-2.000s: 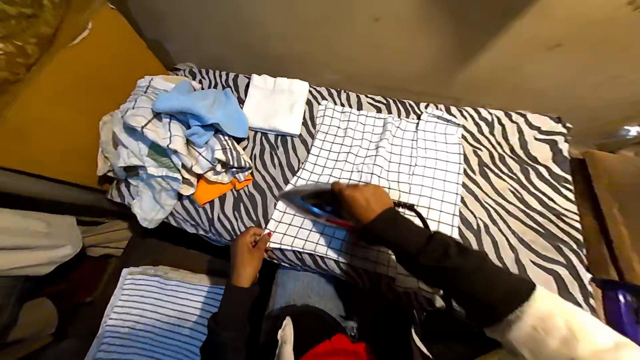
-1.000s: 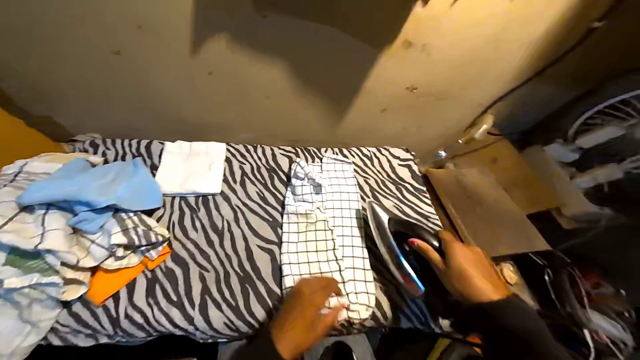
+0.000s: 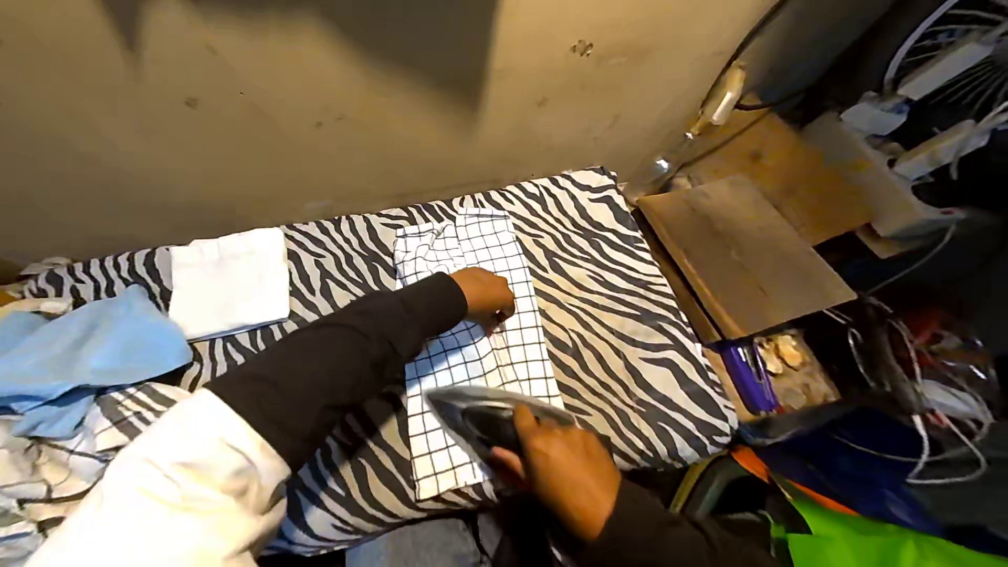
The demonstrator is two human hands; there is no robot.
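A white cloth with a black grid pattern (image 3: 449, 465), folded into a long strip, lies across a zebra-print padded surface (image 3: 614, 346). My right hand (image 3: 567, 465) grips a clothes iron (image 3: 480, 417), whose soleplate is over the near part of the cloth; whether it presses flat cannot be told. Farther up the strip, my left hand (image 3: 486, 298) touches the cloth near its right edge, fingers bent downward; whether they pinch fabric is hidden. The far end of the cloth looks wrinkled.
To the left lie a folded white cloth (image 3: 228, 283) and a pile with a light blue cloth (image 3: 87, 346). A wall (image 3: 315, 118) runs behind. On the right are a cardboard box (image 3: 748, 252), a purple item (image 3: 746, 378), tangled cables (image 3: 913, 394) and a fan (image 3: 953, 71).
The grid cloth, spread wide two seconds ago, is now a narrow strip. Since one second ago the iron has moved from beside the strip onto its near part, and my left hand has moved farther up it.
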